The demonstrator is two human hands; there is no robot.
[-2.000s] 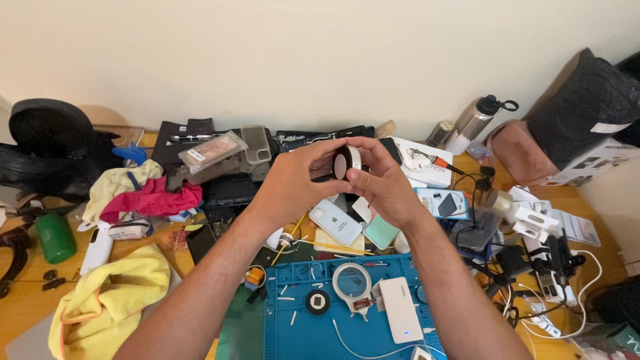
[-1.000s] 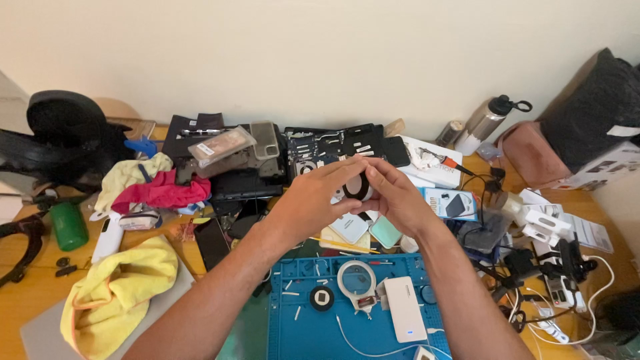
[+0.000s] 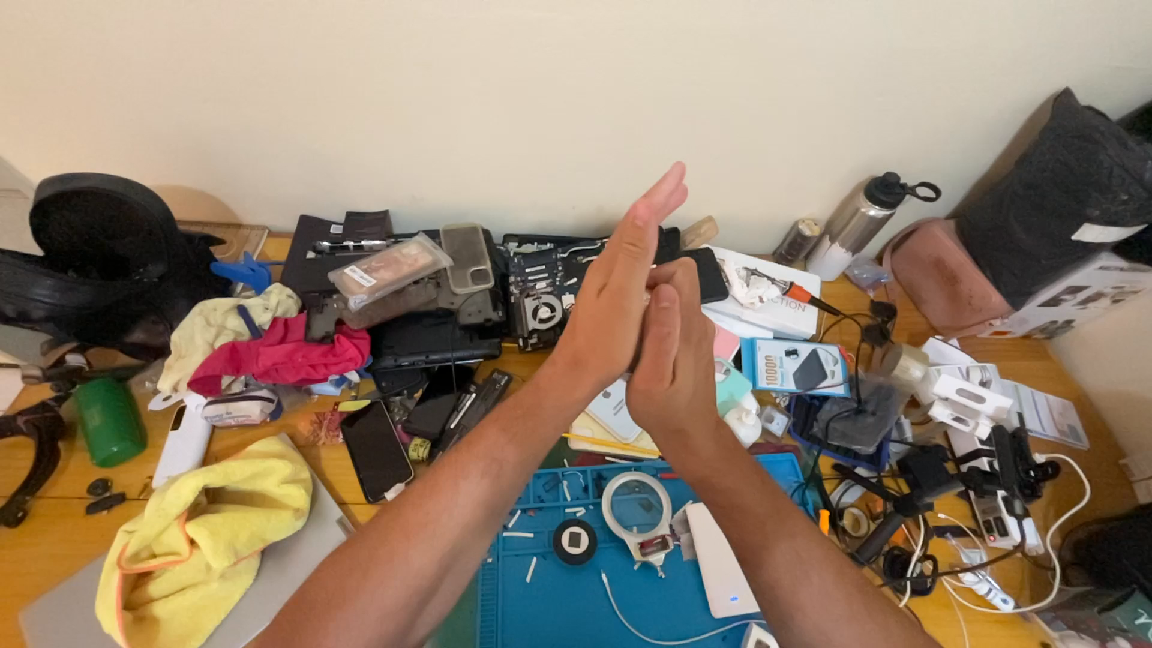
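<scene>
My left hand (image 3: pixel 614 301) is raised at mid-view with its fingers extended up and away. My right hand (image 3: pixel 675 351) presses against its palm with curled fingers. Whatever lies between the palms is hidden. Below them on the blue repair mat (image 3: pixel 549 612) are a round black piece with a pale square centre (image 3: pixel 574 541), a ring-shaped magnifier (image 3: pixel 636 506), a white power bank (image 3: pixel 722 562) beside my right forearm, and a white cable (image 3: pixel 630 625). A pale smartphone (image 3: pixel 615 409) lies just behind the mat.
A yellow cloth (image 3: pixel 202 540) lies on a grey laptop lid at left. Opened laptop parts (image 3: pixel 543 288) sit near the wall. Tangled cables and a power strip (image 3: pixel 994 522) lie at right. A steel bottle (image 3: pixel 855 225) stands behind, beside a dark wrapped bundle (image 3: pixel 1053 216).
Two seconds ago both hands held a round, dark-faced object with a light rim. Now the palms are pressed together, the left fingers point up, and that object is not visible.
</scene>
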